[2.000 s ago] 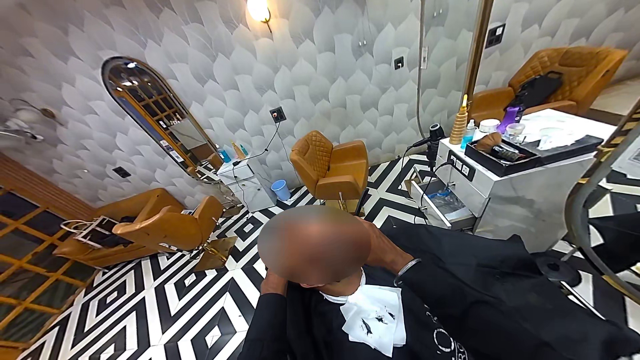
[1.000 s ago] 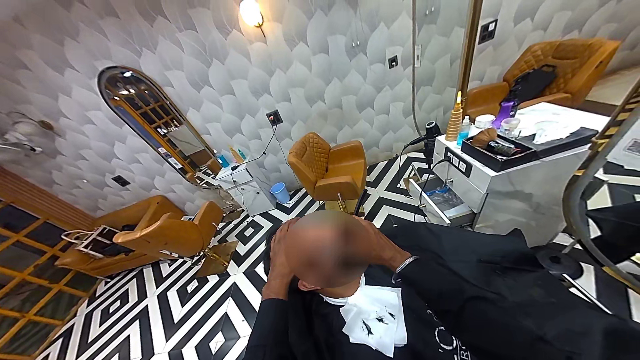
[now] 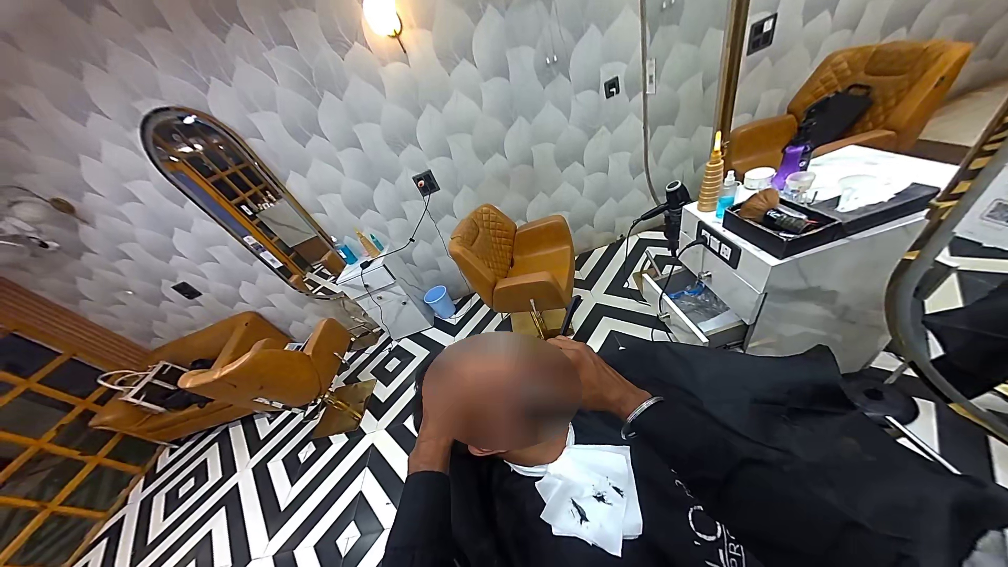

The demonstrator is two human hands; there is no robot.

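A seated person's head (image 3: pixel 504 394), its face blurred, lies between my two hands. Against its left side rests my left hand (image 3: pixel 435 429), whose fingers are lost in the blur. My right hand (image 3: pixel 598 376), with a metal bangle (image 3: pixel 642 416) at the wrist, is at the other side of the head. From its fingers a thin dark tool (image 3: pixel 572 315) sticks up; whether it is a razor or a comb cannot be told. White tissue (image 3: pixel 594 496) with dark hair clippings is tucked at the person's neck, over a black salon cape (image 3: pixel 756 441).
A marble-patterned cabinet (image 3: pixel 835 291) at right bears a black tray (image 3: pixel 780 240), bottles and jars. Its drawer (image 3: pixel 701 311) stands pulled out below a hair dryer (image 3: pixel 674 209). Tan salon chairs (image 3: pixel 512 260), a blue bin (image 3: pixel 439 302) and a framed mirror (image 3: pixel 236 197) are farther back.
The thin dark tool now shows above my right hand; it was not visible in the earlier frames. Both hands have stayed near the head.
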